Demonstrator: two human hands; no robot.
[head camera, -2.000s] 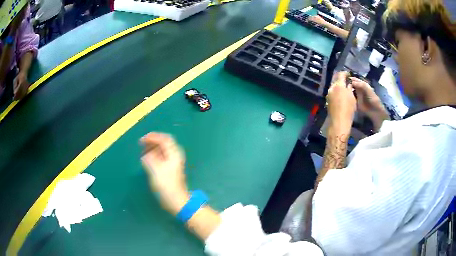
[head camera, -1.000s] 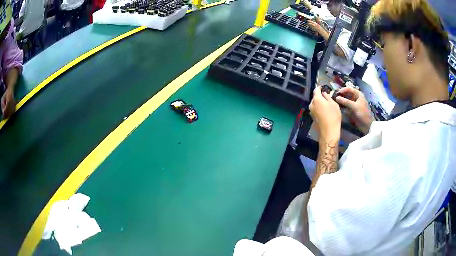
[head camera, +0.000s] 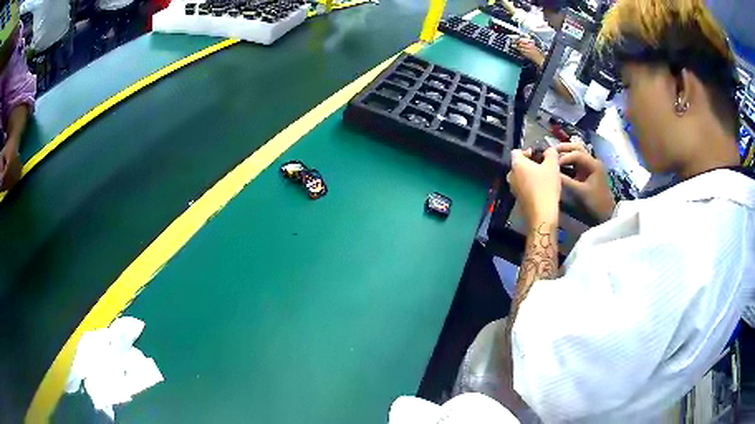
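Neither of my hands is in view; only a white sleeve shows at the bottom edge. An opened watch unit, a dark case and screen part lying side by side with gold, white and reddish bits showing, lies on the green mat near the yellow strip. A small black watch part with a pale, greyish top lies apart from it, near the mat's right edge. A large black foam tray with square pockets, several holding watch parts, lies beyond them.
White wipes lie across the yellow strip at lower left. The dark green belt runs along the left. A person in a white smock sits close at right, both hands on a small dark part. A white foam tray stands across the belt.
Two seconds ago a bare hand with a blue wristband was over the mat; it left the picture by one second ago. The view has shifted slightly. The watch parts appear to lie unmoved.
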